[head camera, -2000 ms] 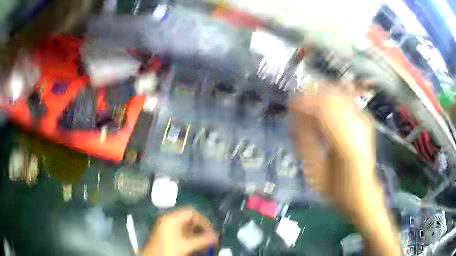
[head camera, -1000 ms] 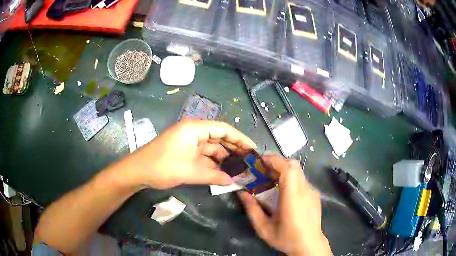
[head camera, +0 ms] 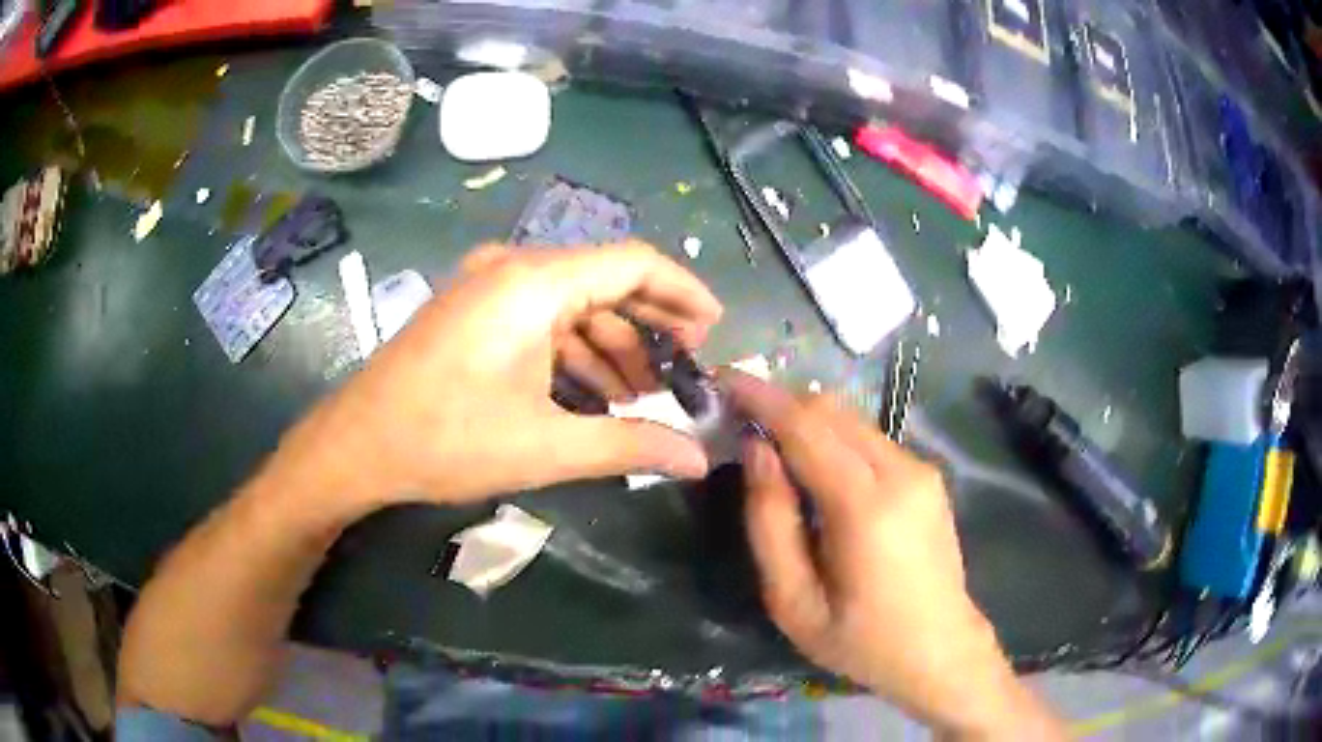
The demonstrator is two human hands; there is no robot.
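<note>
A small black phone part (head camera: 682, 370) is between my hands near the middle of the view, seen nearly edge-on and partly hidden by my fingers. My left hand (head camera: 508, 377) grips it from the left with thumb and fingers. My right hand (head camera: 855, 536) has its thumb and index fingertips at the part's right end; whether they pinch it is blurred. A white card (head camera: 653, 415) shows behind and below my left fingers. The front housing (head camera: 855, 290) lies beyond my hands, at upper right.
Clear trays (head camera: 812, 73) and a red tray (head camera: 189, 41) stand at the back. A round dish of screws (head camera: 352, 119) and a white square piece (head camera: 495, 116) lie upper left. An electric screwdriver (head camera: 1080, 471), tweezers (head camera: 902, 392) and a blue-and-yellow item (head camera: 1225, 522) lie right; a crumpled scrap (head camera: 497, 549) lies near the front edge.
The view has shifted, showing more of the bench's front edge. The part in my hands has turned from its blue face to nearly edge-on. Tweezers now show right of my hands.
</note>
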